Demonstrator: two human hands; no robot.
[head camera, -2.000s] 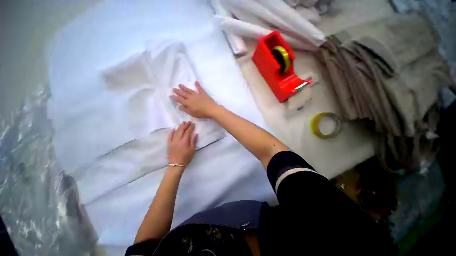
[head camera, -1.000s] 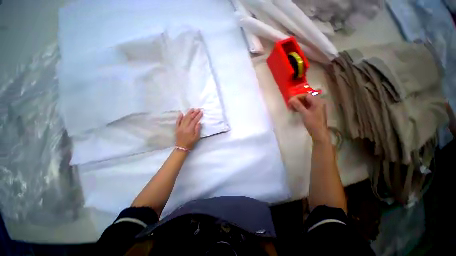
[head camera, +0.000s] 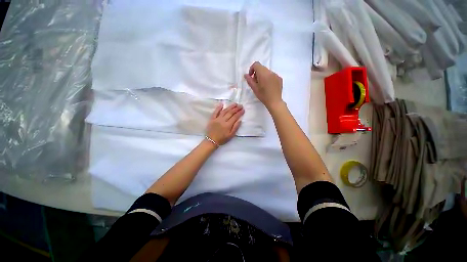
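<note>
A white wrapping sheet (head camera: 148, 64) is folded round a flat beige tote bag, which shows faintly through it, on a larger white work sheet (head camera: 194, 164). My left hand (head camera: 224, 124) lies flat on the lower folded edge, fingers a little apart. My right hand (head camera: 266, 86) is above the right part of the wrap, thumb and fingertips close together near the vertical fold. I cannot tell whether tape is between them. The red tape dispenser (head camera: 338, 102) stands to the right, with its yellow-cored roll inside.
A yellow tape roll (head camera: 354, 173) lies below the dispenser. Beige tote bags (head camera: 409, 153) are stacked at the right. White rolled material (head camera: 358, 41) is heaped at the far right. Clear poly bags (head camera: 46, 92) lie at the left. The table's near edge curves below.
My right hand has moved left from the dispenser to the wrap. My left hand stays on the wrap near the lower fold. The view has shifted, so things sit further right.
</note>
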